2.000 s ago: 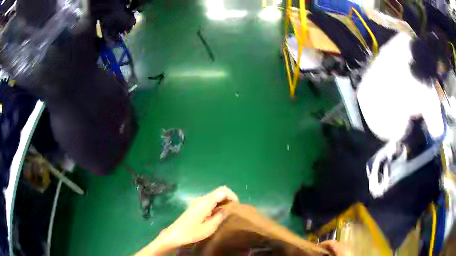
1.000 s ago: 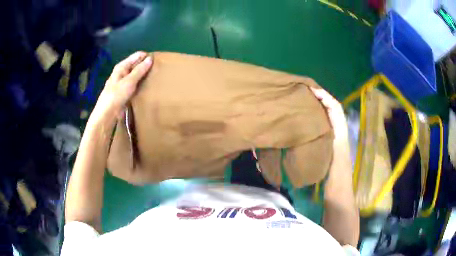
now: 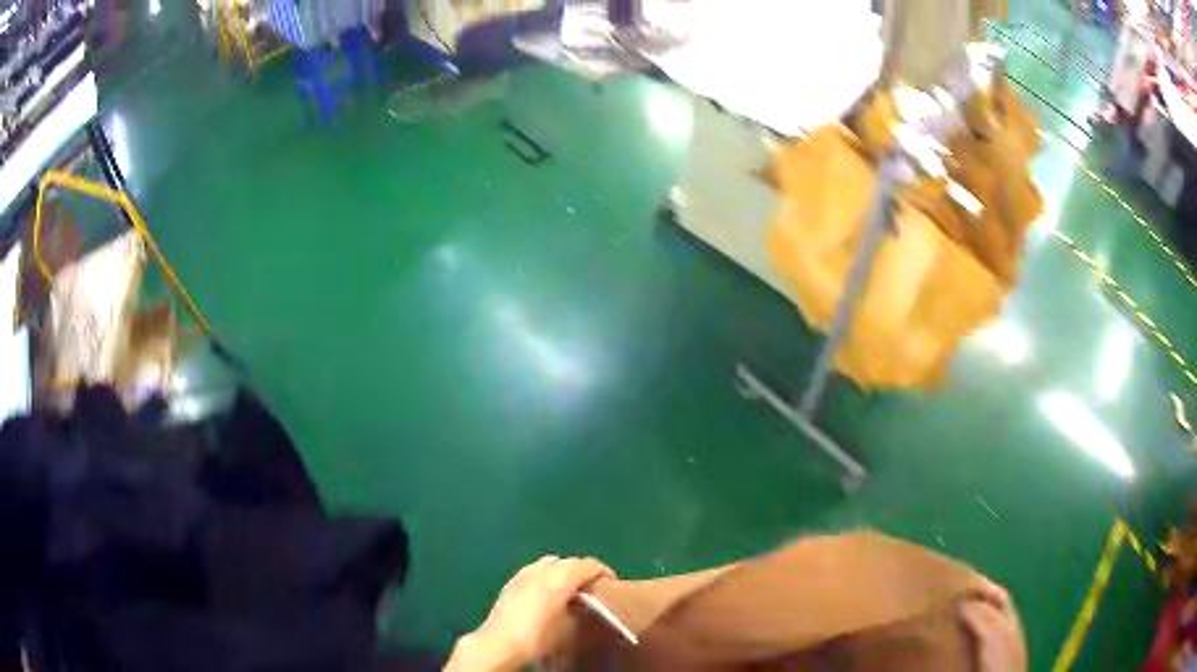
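Observation:
A brown garment piece [image 3: 801, 597] is held up at the bottom of the head view, partly cut off by the lower edge. My left hand [image 3: 538, 607] is closed on its left end, with a short white strip of edging beside the fingers. My right hand [image 3: 987, 628] is on its right end, blurred and mostly cut off by the bottom edge. The cloth spans between both hands over the green floor. No stain can be made out on the part that shows.
Dark cloth [image 3: 197, 525] fills the lower left. A yellow-framed trolley [image 3: 164, 269] stands behind it. A blue stool [image 3: 336, 72] is at the top left. Orange-brown cloth [image 3: 893, 263] hangs around a grey metal stand [image 3: 853, 295] at the right, beside a white table [image 3: 775, 59].
The view has swung from the yellow trolley and blue bin to the hanging orange-brown cloth. The garment, earlier spread before my chest, now shows low in the frame, still in both hands.

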